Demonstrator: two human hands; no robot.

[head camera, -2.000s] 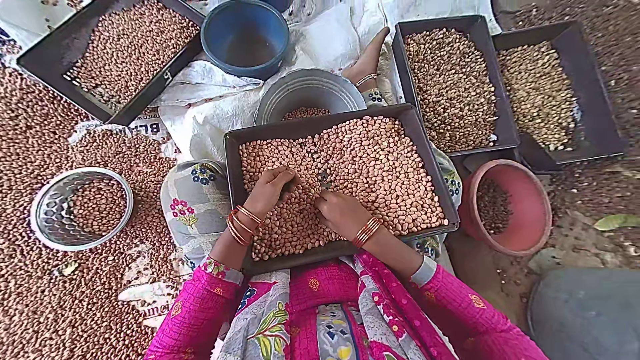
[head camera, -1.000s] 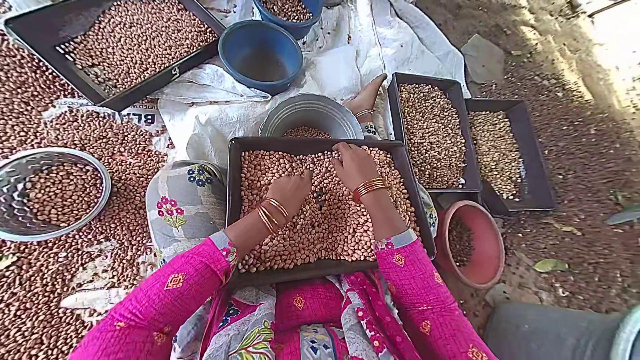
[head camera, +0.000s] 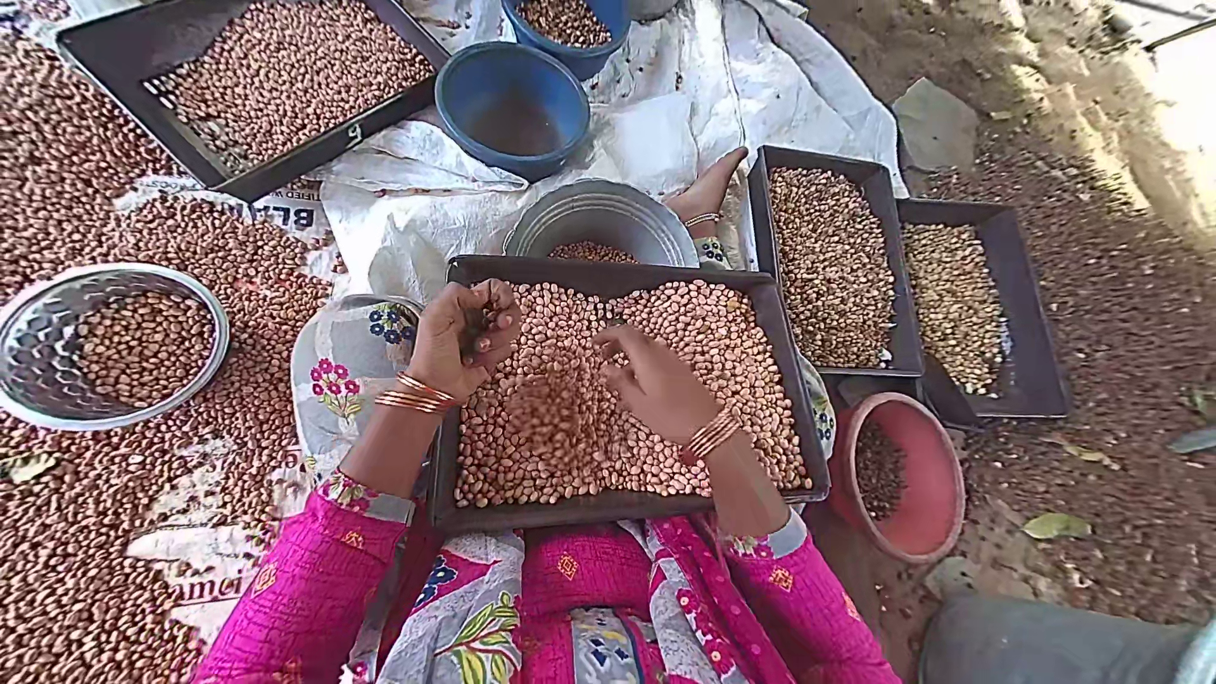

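A dark rectangular tray [head camera: 627,275] lies across my lap, filled with pinkish-tan nuts or beans [head camera: 712,380]. My left hand [head camera: 465,337] is raised over the tray's upper left corner, fingers curled around a few dark pieces. Over the middle of the tray, my right hand [head camera: 655,380] has bent, slightly parted fingers, and nothing shows in it. A blurred brownish patch, perhaps falling nuts, is in the tray between and below the hands. Just beyond the tray stands a grey metal basin [head camera: 608,204] with some nuts in it.
Left are a perforated metal bowl [head camera: 214,332] and another tray [head camera: 114,104] of nuts. Blue tubs [head camera: 513,81] stand ahead on white sacking [head camera: 646,133]. Two more trays [head camera: 907,313] and a red tub [head camera: 940,475] are at right. A grey container [head camera: 1054,636] sits lower right.
Both hands were down at the nuts a second ago. My left hand has since risen to the tray's left edge, while the right has come down from near the far rim.
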